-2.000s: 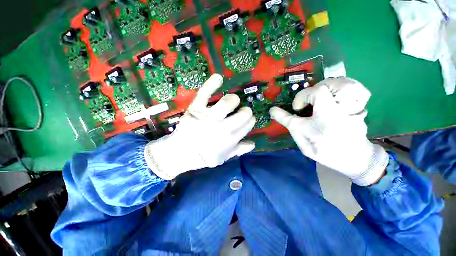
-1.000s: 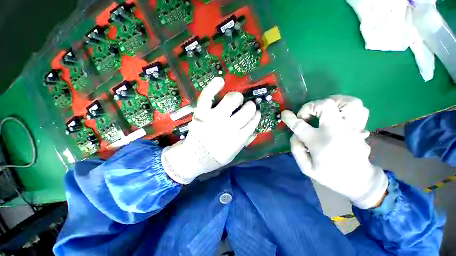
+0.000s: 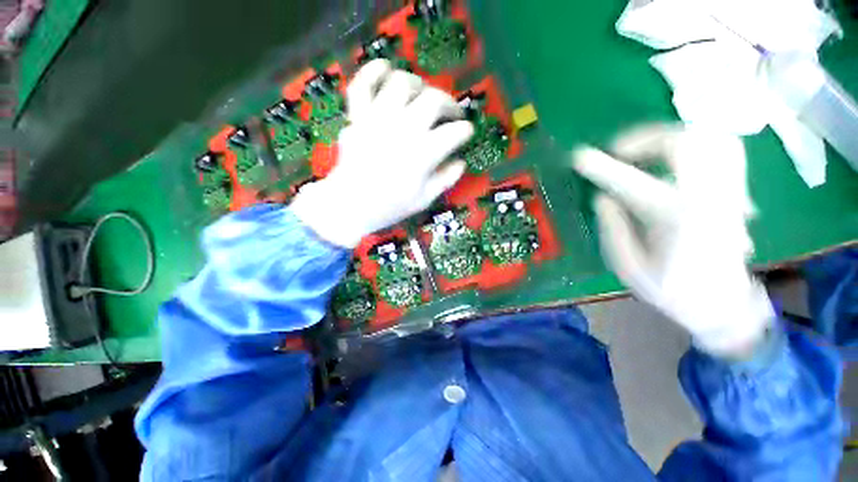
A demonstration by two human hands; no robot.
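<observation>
Several green circuit boards with black parts and white labels lie in the pockets of a clear blister tray with red beneath them. My left hand, in a white glove, is over the middle of the tray with its fingers spread and covers some boards. Whether its fingertips touch a board is hidden. My right hand, also gloved and blurred, is to the right of the tray with its fingers apart and nothing seen in it.
A translucent syringe lies at the right edge, by a crumpled white cloth. A light-topped box with a looped grey cable is at the left. A dark belt runs behind the green bench. A blue sleeve shows at the far right.
My left hand has moved up over the middle boards, uncovering boards in the near row. My right hand has moved right, away from the tray. The view has shifted, and the box at left now shows.
</observation>
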